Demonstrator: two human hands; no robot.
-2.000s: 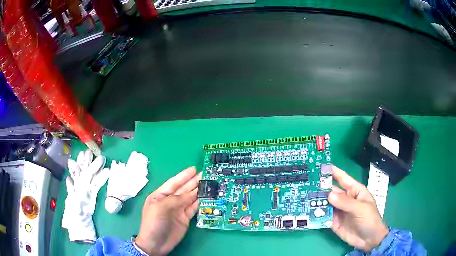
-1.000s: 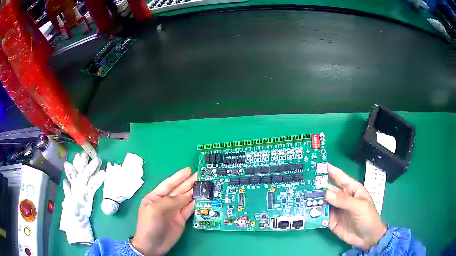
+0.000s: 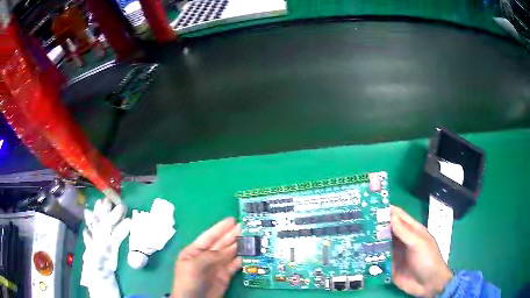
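A green circuit board (image 3: 314,233) is component side up over the green mat, in front of me. Its green terminal row is on the far edge, a red switch block at the far right corner, and two metal-edged sockets on the near edge. My left hand (image 3: 209,262) is at its left short end beside the large black block, fingers against the edge. My right hand (image 3: 419,253) holds the right short end, thumb side hidden partly by the blur. Both hands are bare.
A black label holder (image 3: 456,171) with a white roll stands at right, its label strip (image 3: 440,227) running toward me. White gloves (image 3: 103,250) lie at left beside a control box (image 3: 49,256). A dark conveyor (image 3: 302,93) crosses behind, carrying another board (image 3: 133,86). A red-wrapped arm (image 3: 52,116) hangs at left.
The view has shifted, so the board, hands and mat edge sit lower in the picture. Both hands stay at the board's short ends.
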